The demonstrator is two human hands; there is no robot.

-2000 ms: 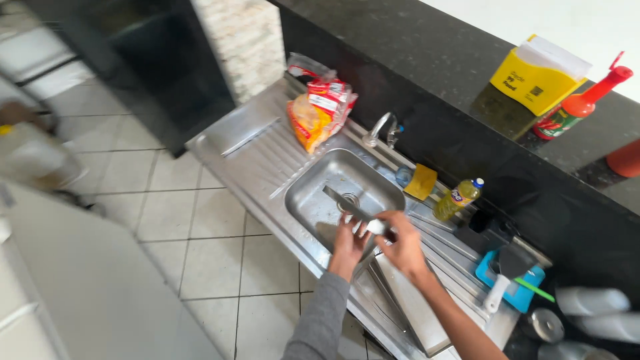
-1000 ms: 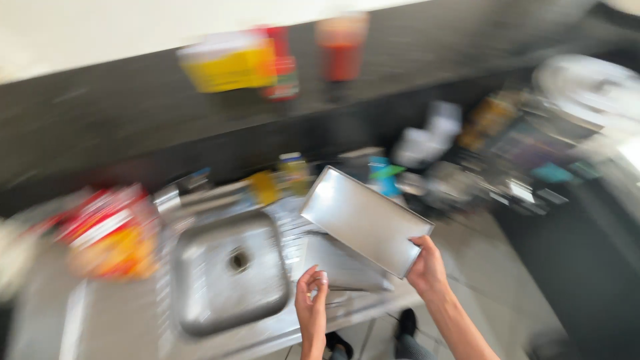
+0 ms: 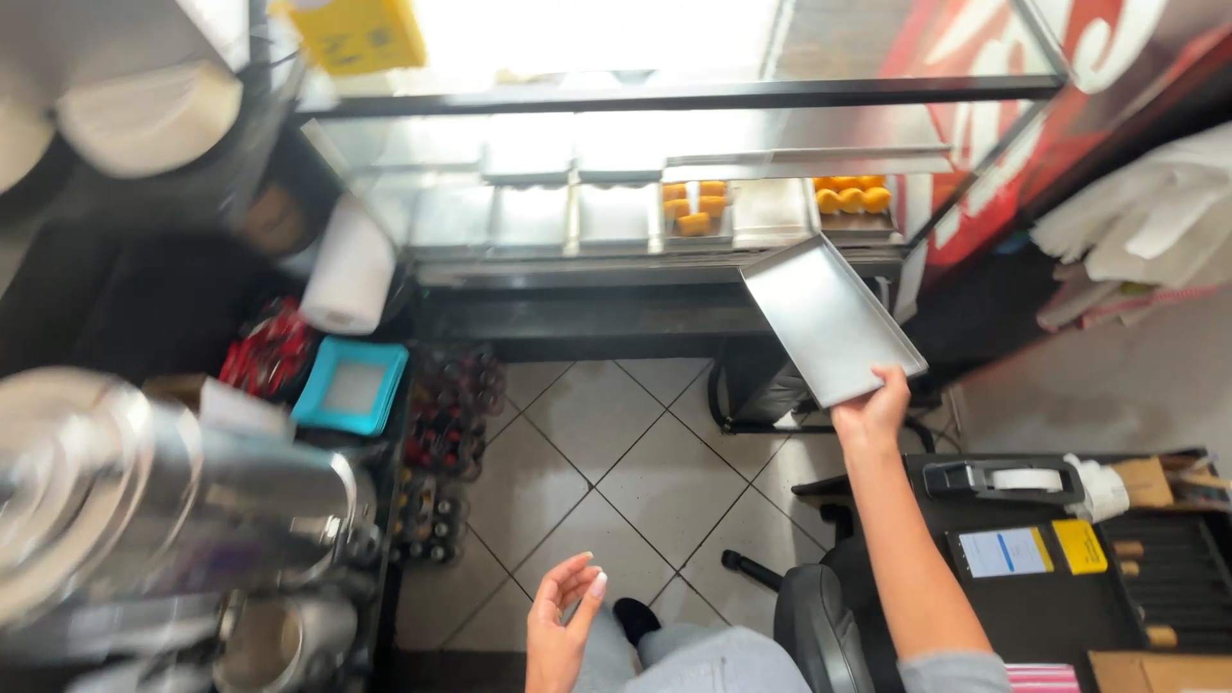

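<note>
My right hand [image 3: 874,409] grips a shallow rectangular metal tray [image 3: 830,322] by its near edge, out in front and to the right. The tray looks bare inside, and its far corner overlaps the front edge of a glass display case [image 3: 654,265]. Low in the middle of the view, my left hand [image 3: 568,616] is held over the tiled floor with fingers slightly curled and nothing in it. Inside the case stands a row of metal trays; one holds orange-brown fried snacks [image 3: 695,207], another rounded ones [image 3: 852,197].
At left a counter carries a large metal urn [image 3: 241,500], blue square trays [image 3: 351,385] and a white paper roll [image 3: 351,269]. Bottles [image 3: 443,423] stand beside it. At right are a black desk with a tape dispenser [image 3: 1006,478], an office chair [image 3: 828,616] and hanging cloths [image 3: 1145,212].
The view has swung from the sink to the display case. The metal tray, seen in my right hand one second ago, is still held there. My left hand stays empty.
</note>
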